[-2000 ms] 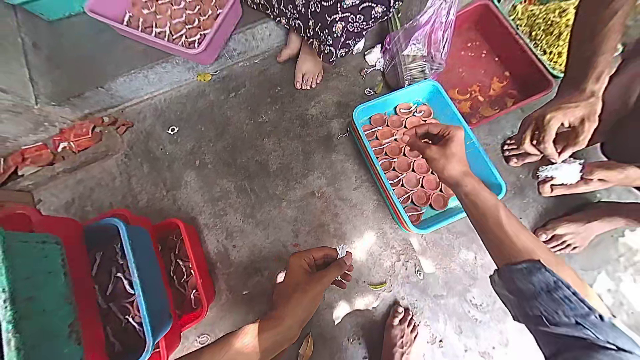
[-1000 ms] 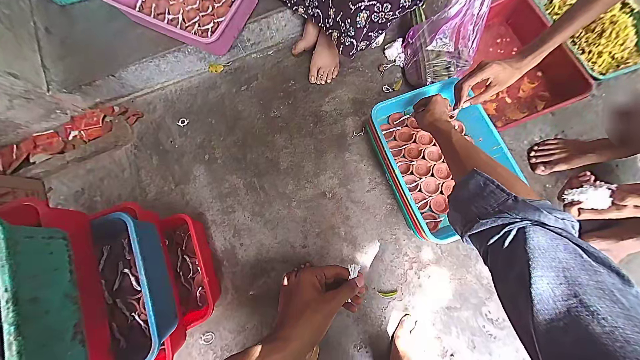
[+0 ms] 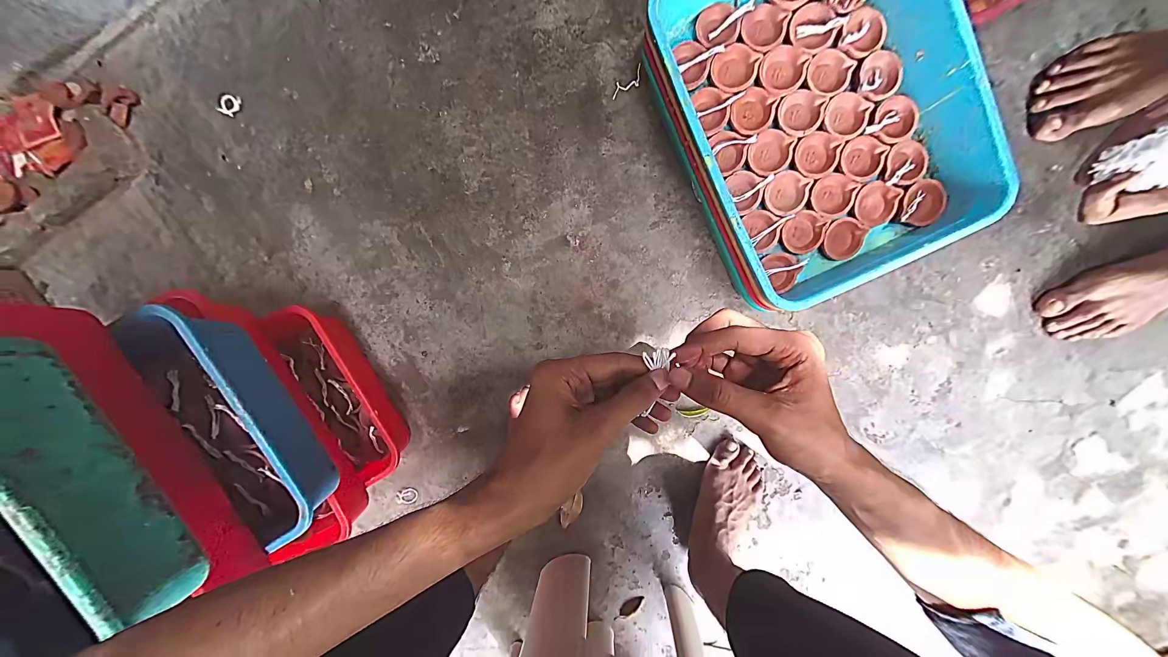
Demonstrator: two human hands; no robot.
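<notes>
My left hand (image 3: pixel 584 411) pinches a small bundle of white cotton wicks (image 3: pixel 657 359) between thumb and forefinger. Fingertips of my right hand (image 3: pixel 757 383) meet the bundle from the right, thumb and forefinger pinched at its ends. Beyond my hands, at the upper right, a blue plastic tray (image 3: pixel 990 173) holds rows of small clay lamps (image 3: pixel 787 193). White wicks lie in the lamps along the left and right sides; several in the middle show none. The tray rests on other stacked trays.
Stacked red, blue and green tubs (image 3: pixel 242 401) stand at the left, some with wicks inside. Broken clay pieces (image 3: pixel 41 137) lie at the upper left. Another person's feet (image 3: pixel 1109 297) are at the right. My foot (image 3: pixel 725 493) and pale cylindrical legs (image 3: pixel 558 602) show below.
My right hand has come back from over the blue tray to the wick bundle in my left hand. The other person's hand at the tray has left view. The view has shifted downward.
</notes>
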